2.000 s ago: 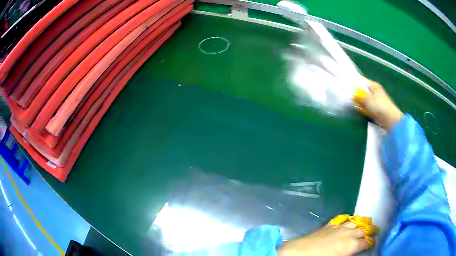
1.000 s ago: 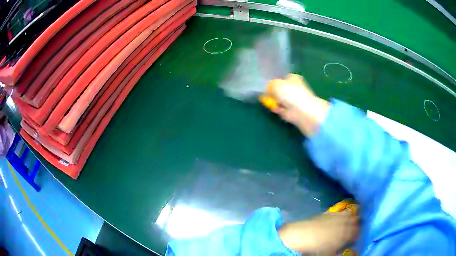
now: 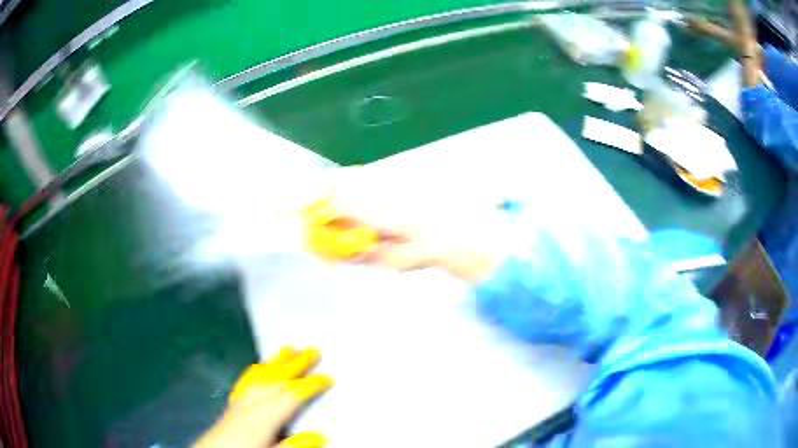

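Note:
My right hand [image 3: 385,245], in yellow finger cots and a blue sleeve, is closed on a blurred white sheet or wipe [image 3: 206,157] that spreads out to its left over the mat's edge and the green bench. The white work mat [image 3: 420,341] lies under the hand. My left hand [image 3: 267,398], also in yellow finger cots, is at the bottom left, low over the mat's left edge, fingers apart and nothing seen in it.
Red foam trays [image 3: 9,332] show at the far left edge. At the upper right are a bottle [image 3: 649,52], white pieces [image 3: 612,134] and a bowl with orange pieces [image 3: 700,179]. Another person's blue sleeve [image 3: 770,114] is at the right. A metal rail [image 3: 350,52] runs along the back.
The view has swung right, so the mat and bottle now show and the red trays are mostly out of view. My right hand still holds the white sheet. My left hand's fingers are now spread.

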